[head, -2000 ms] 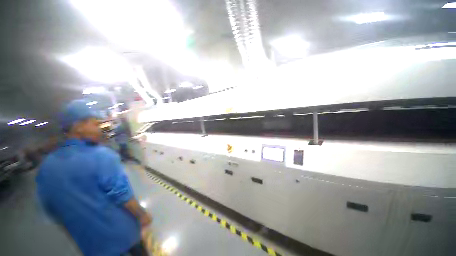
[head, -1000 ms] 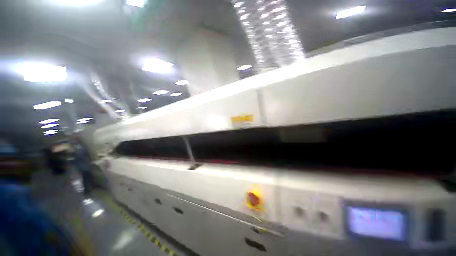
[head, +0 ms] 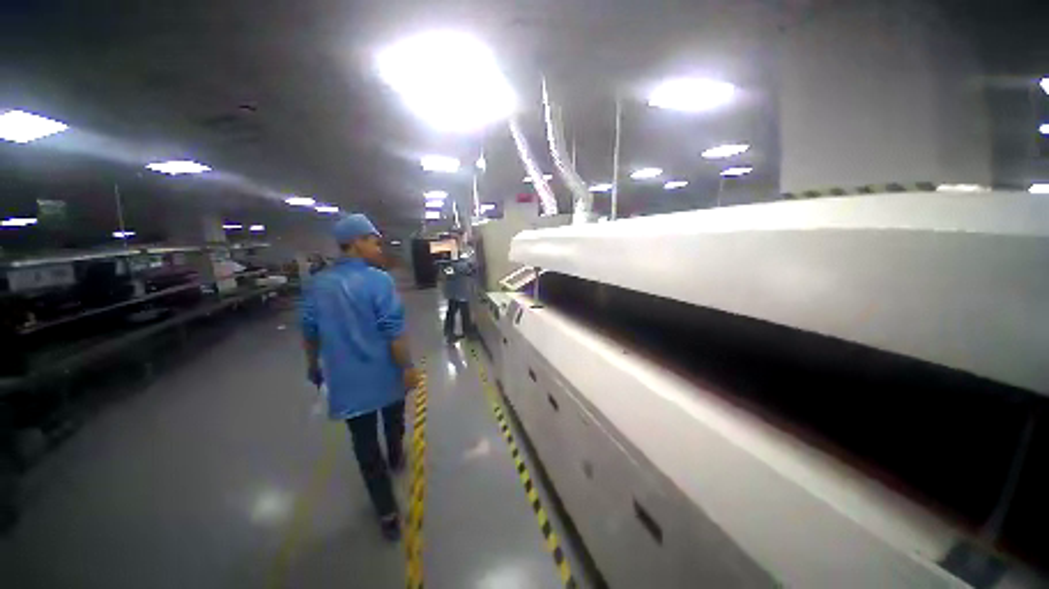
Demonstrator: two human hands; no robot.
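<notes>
Neither of my hands is in the picture. Nearest to me on the right is a long white oven-like machine [head: 656,443]. Its long upper hood [head: 828,276] stands raised above the lower body, with a dark opening between them. Small dark handles or slots show along the lower side panels. A small tilted panel [head: 520,277] stands at the machine's far end.
A person in a blue coat and cap [head: 354,334] walks ahead in the aisle. Another person in blue [head: 458,297] stands farther off by the machines. Yellow-black floor tape [head: 416,495] runs along the aisle. Long benches or racks [head: 127,311] line the left.
The view has turned and moved along the machine, now looking down the aisle. The near person in blue is now farther ahead and near the middle-left. The machine's screen and red-yellow switch have left view.
</notes>
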